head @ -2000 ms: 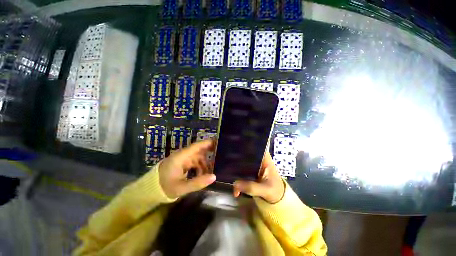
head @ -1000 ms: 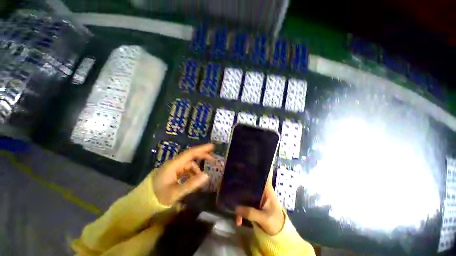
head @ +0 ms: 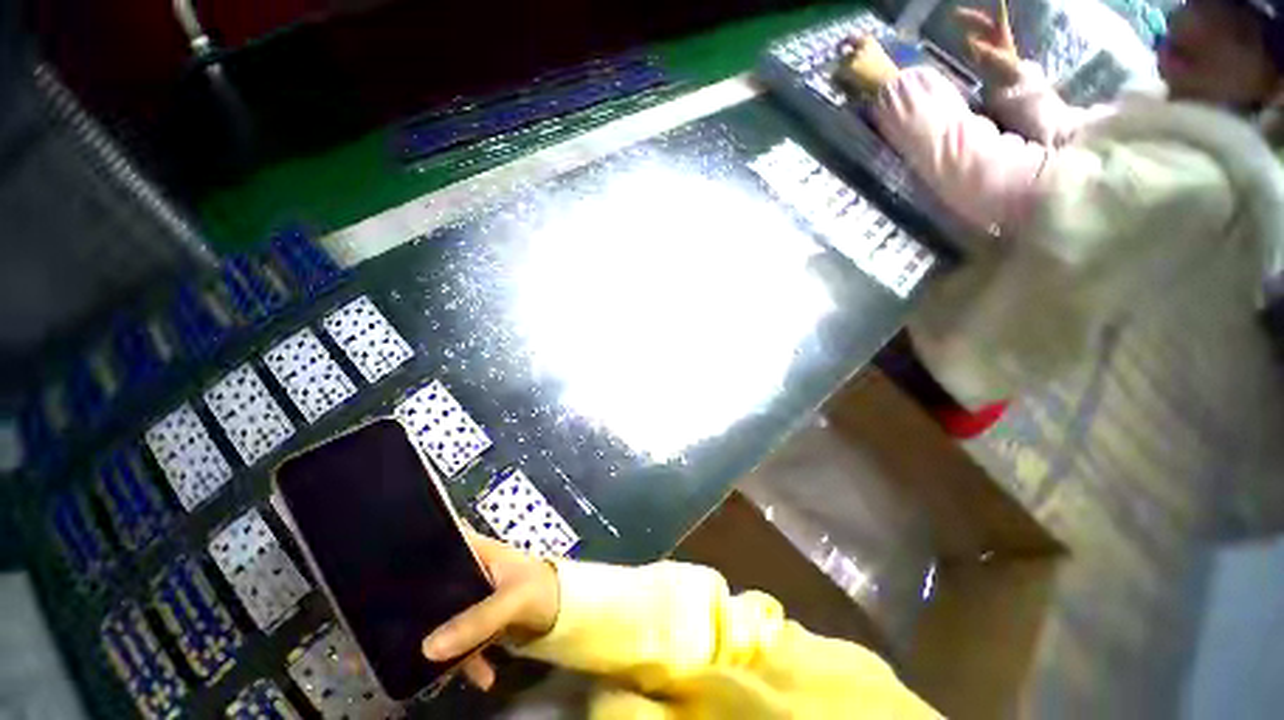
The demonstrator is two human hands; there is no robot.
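My right hand [head: 510,608] holds a black smartphone [head: 378,553] by its lower right edge, screen up, above the rows of boards. My left hand is not in view. White dotted dome sheets [head: 310,373] cover several boards in the rows. Bare blue keypad boards [head: 197,615] with gold pads lie at the lower left, and more blue boards [head: 254,281] form the row behind. The phone hides part of the middle rows.
Strong glare lies on the green bench [head: 465,267]. White dotted sheets [head: 845,218] lie at its far right end. Another worker [head: 1112,296] works over a tray at right. An open cardboard box [head: 986,619] with clear plastic stands below. Blue boards [head: 535,110] lie beyond the pale strip.
The view has swung to the right, bringing the other worker and the box into view. My left hand has gone out of the picture. My right hand still holds the phone.
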